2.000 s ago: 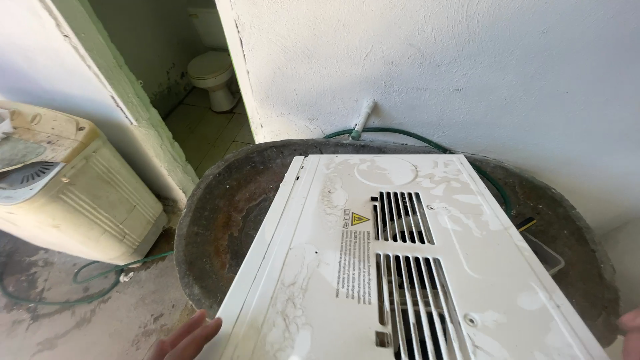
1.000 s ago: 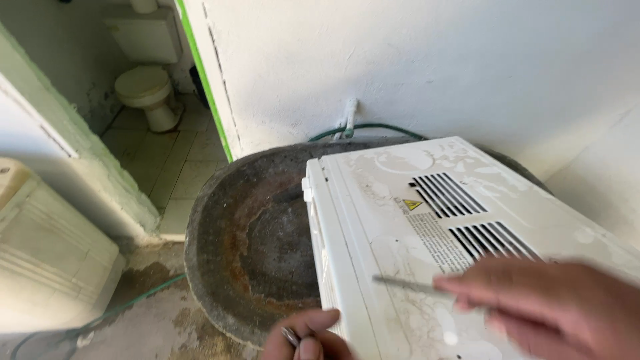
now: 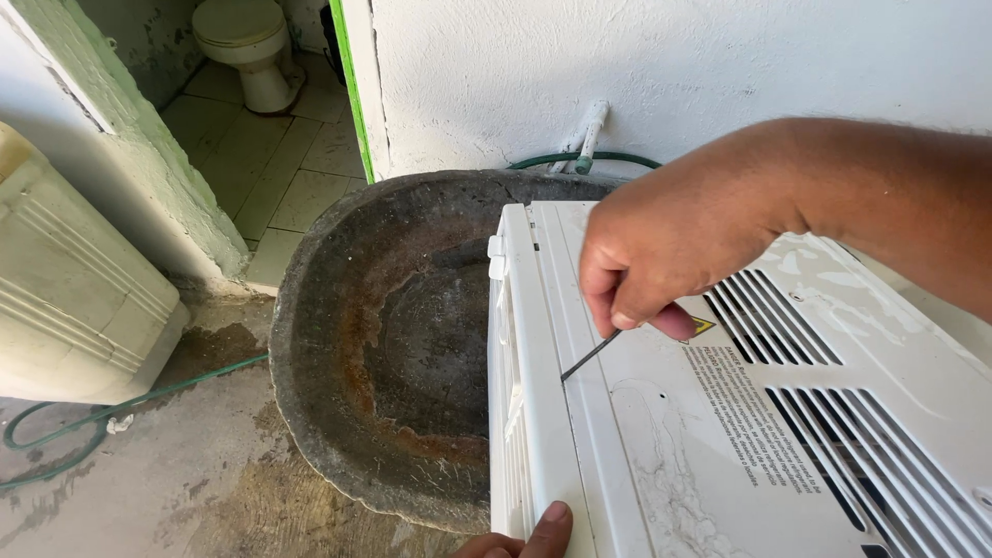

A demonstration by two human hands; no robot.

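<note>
A white window air conditioner (image 3: 666, 434) with slotted vents lies across a dark, rough stone-like basin (image 3: 310, 387). My right hand (image 3: 666, 240), reaching in from the right, is closed around a thin dark metal tool (image 3: 590, 355). The tool's tip touches the seam between the white plastic front frame (image 3: 535, 372) and the metal casing. At the bottom edge, my left hand (image 3: 531, 539) rests its fingers on the front frame; most of it is out of view, so whether it holds anything is hidden. A yellow warning triangle (image 3: 702, 326) and printed text mark the casing.
A white pipe stub (image 3: 593, 136) and green hose (image 3: 620, 157) are at the wall behind the basin. On the left stand a cream plastic appliance (image 3: 77, 279) and a doorway to a toilet (image 3: 252, 54). Another green hose (image 3: 178, 385) crosses the wet concrete floor.
Two seconds ago both hands were at the casing's sides. One second ago the right hand held the thin tool above the casing and the left held a small metal item; now the tool's tip is at the seam.
</note>
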